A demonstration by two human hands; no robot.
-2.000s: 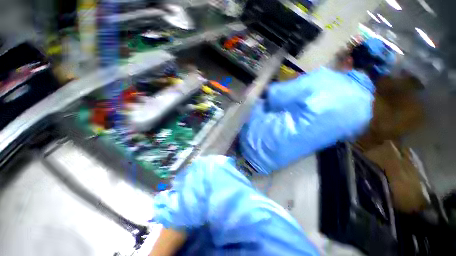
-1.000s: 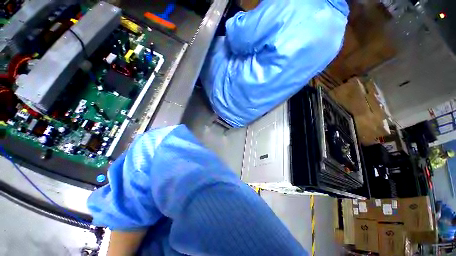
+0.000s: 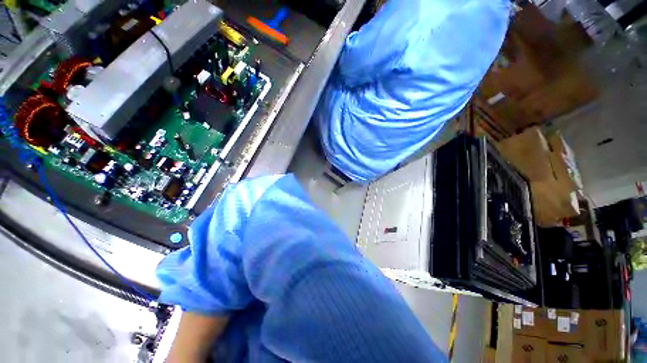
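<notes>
A green circuit board (image 3: 206, 149) crowded with parts lies in a dark carrier (image 3: 142, 228) at upper left. A long silver-grey heat sink (image 3: 142, 71) stands on it, with copper-red toroidal chokes (image 3: 39, 119) at its left end. A blue sleeve (image 3: 284, 248), apparently my right arm, bends in from the bottom, its elbow near the board's right corner. Below the cuff a bare wrist (image 3: 193, 337) shows; the hand is cut off by the bottom edge. My left hand is not in view.
A silver conveyor rail (image 3: 284, 138) runs past the board. An orange-handled tool (image 3: 268, 30) lies beyond it. A blue coiled cord (image 3: 53, 195) hangs at left. A person in a blue smock (image 3: 404, 85) is close behind the rail. Black trays (image 3: 454, 213) and cartons (image 3: 560, 333) stand at right.
The view has swung down and to the right since the earliest frame, then slightly back left. The board now shows sharply. The sleeve keeps its bent pose, the hand still outside the picture.
</notes>
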